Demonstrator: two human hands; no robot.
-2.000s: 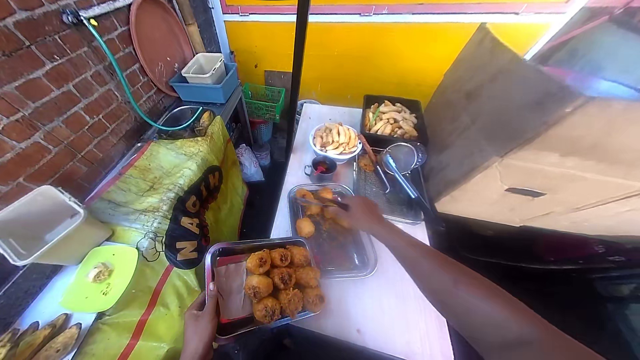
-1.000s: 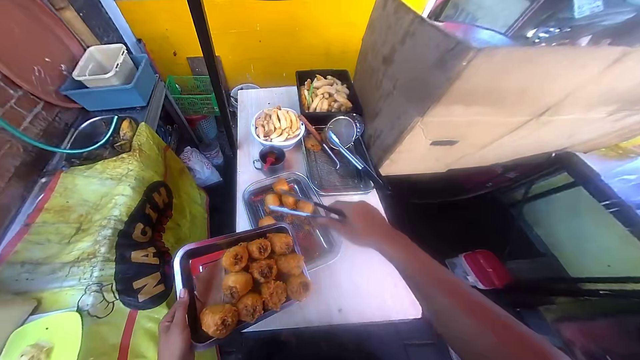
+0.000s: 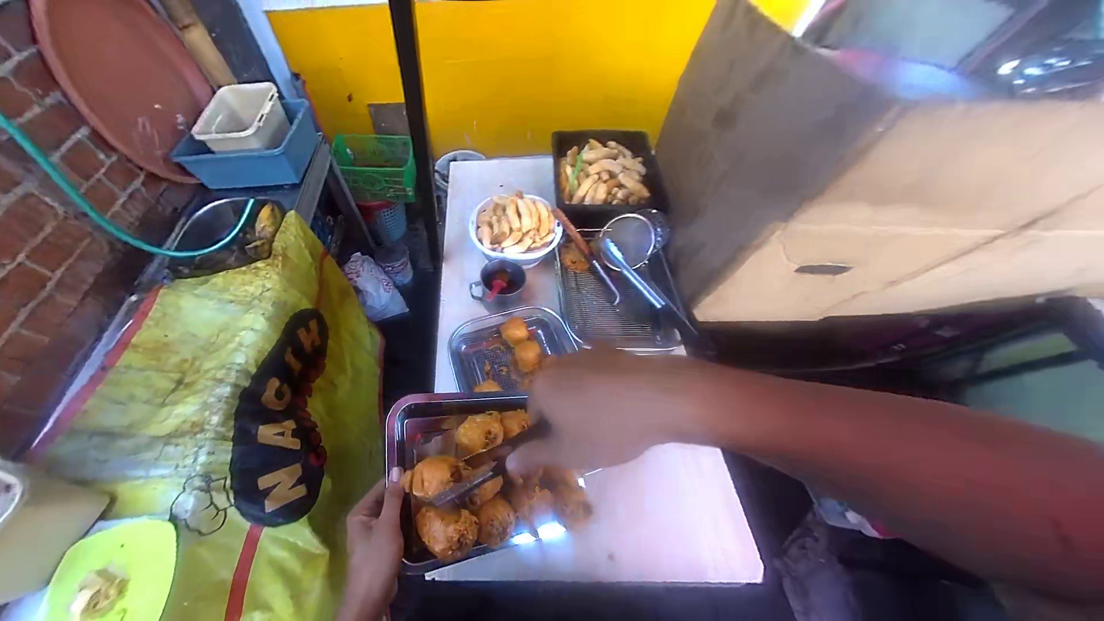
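My left hand grips the left rim of a metal tray that holds several browned fried balls. Over this tray, my right hand is closed on metal tongs, whose tips are at a ball on the tray's left side; whether they pinch it cannot be told. Behind it, partly covered by the tray and my right hand, lies a wire-lined tray with several smooth orange balls.
Beyond stand a dark cup, a bowl of peeled bananas, a black crate of bananas and a rack tray with a strainer and more tongs. Cardboard rises at right; a yellow sack lies left.
My right hand with the tongs has moved from the wire-lined tray to the tray of browned balls. My left hand keeps its hold on that tray.
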